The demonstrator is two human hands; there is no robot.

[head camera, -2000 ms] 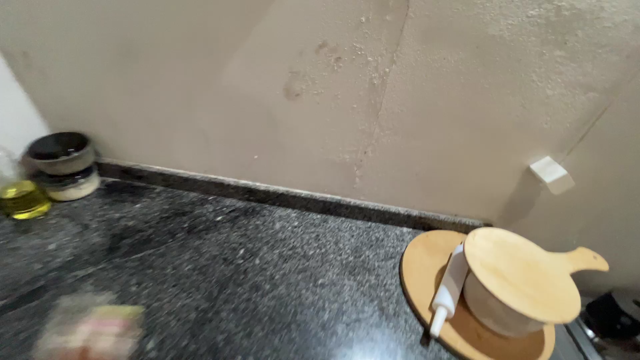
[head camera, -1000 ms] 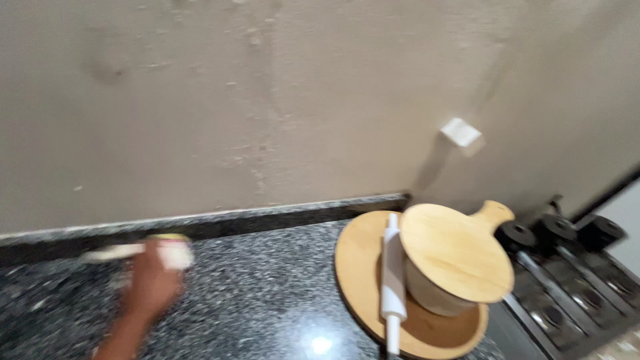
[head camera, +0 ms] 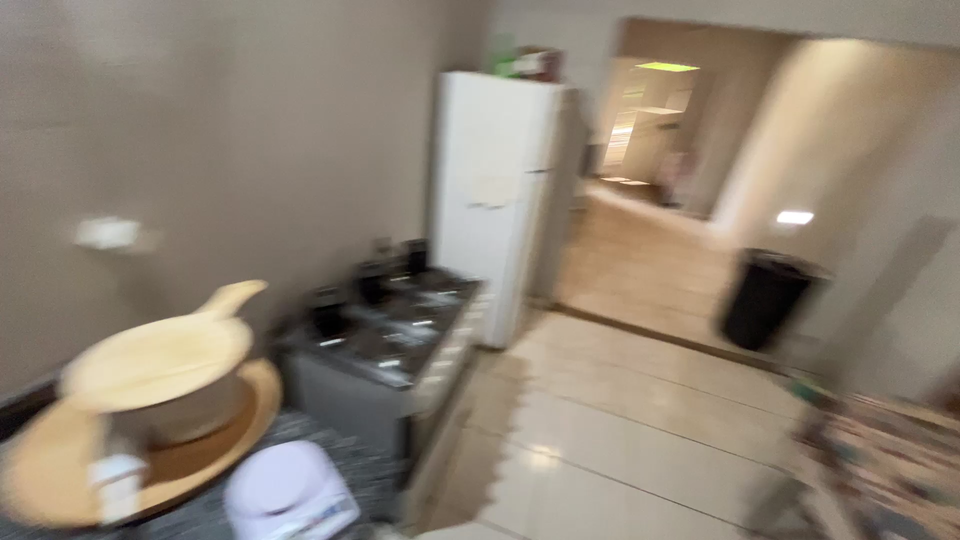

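Observation:
Neither of my hands shows in the blurred head view. At the lower left, a round wooden board with a handle (head camera: 157, 360) lies on top of a pot (head camera: 187, 420), which stands in a round wooden tray (head camera: 45, 465). The white end of a rolling pin (head camera: 118, 487) rests at the tray's near side. Right of the tray, a white kitchen scale (head camera: 289, 491) sits on the dark granite counter (head camera: 367, 457).
A gas stove (head camera: 390, 322) adjoins the counter, with a white refrigerator (head camera: 491, 187) beyond. Tiled floor (head camera: 630, 420) leads to a doorway. A black bin (head camera: 769, 300) stands near the wall; a table with a patterned cloth (head camera: 892, 450) is at the lower right.
The view has swung far to the right, bringing in the stove, refrigerator and doorway. The hand seen over the counter one second ago, holding a small blurred item, is out of view.

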